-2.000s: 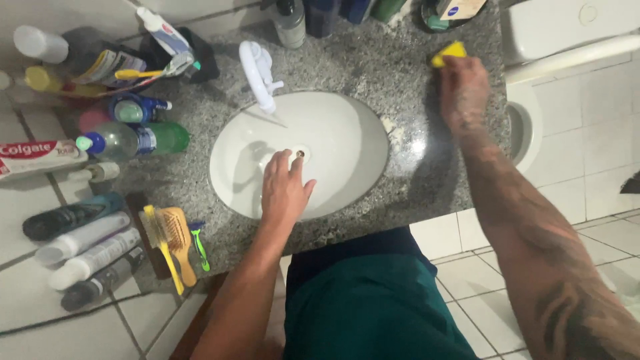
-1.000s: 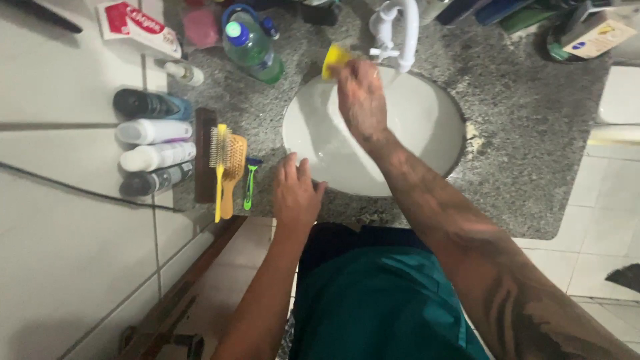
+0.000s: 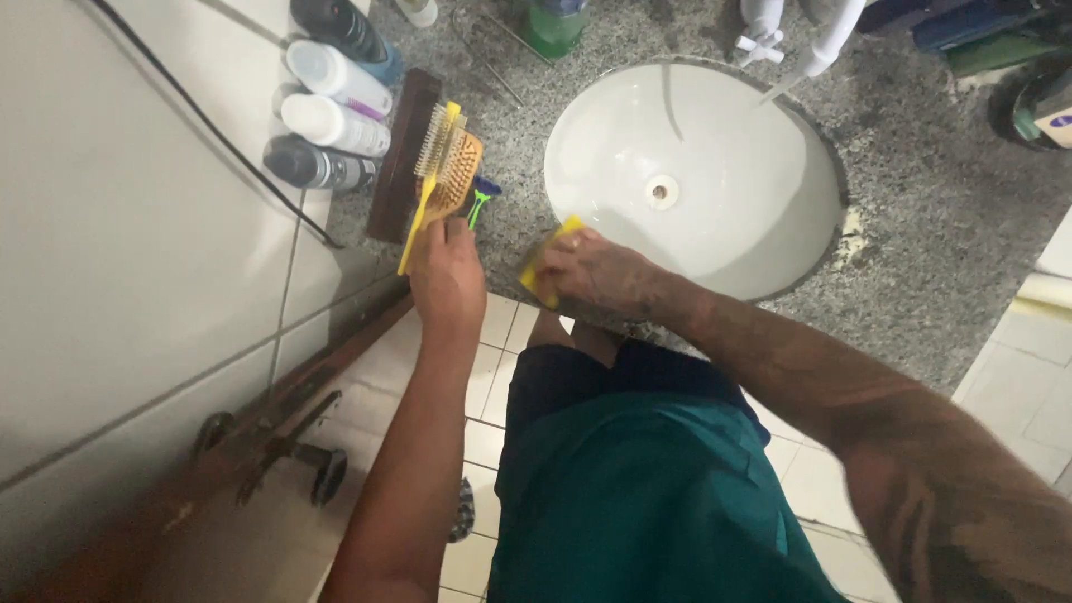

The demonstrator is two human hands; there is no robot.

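Note:
My right hand (image 3: 590, 268) presses a yellow sponge (image 3: 536, 272) on the front edge of the granite counter (image 3: 519, 151), left of the white oval sink (image 3: 729, 151). My left hand (image 3: 448, 260) is at the handle of a wooden paddle hairbrush (image 3: 463, 172); its fingertips are partly hidden, so whether it grips the handle is unclear. Beside that brush lies a yellow hairbrush (image 3: 427, 188), bristles up. A green and blue razor (image 3: 480, 199) lies just right of the brushes. Water runs from the white faucet (image 3: 833, 42) into the sink.
Several toiletry bottles (image 3: 335, 121) lie left of a dark brown block (image 3: 404, 155), against the tiled wall. A green bottle (image 3: 555, 25) stands behind the sink's left side. More containers (image 3: 997, 50) are at the back right. A wooden door (image 3: 209, 452) is at lower left.
My right hand has moved with the sponge from behind the sink to the counter's front left edge. My left hand has gone from the sink's front left rim to the hairbrushes. The view has shifted left.

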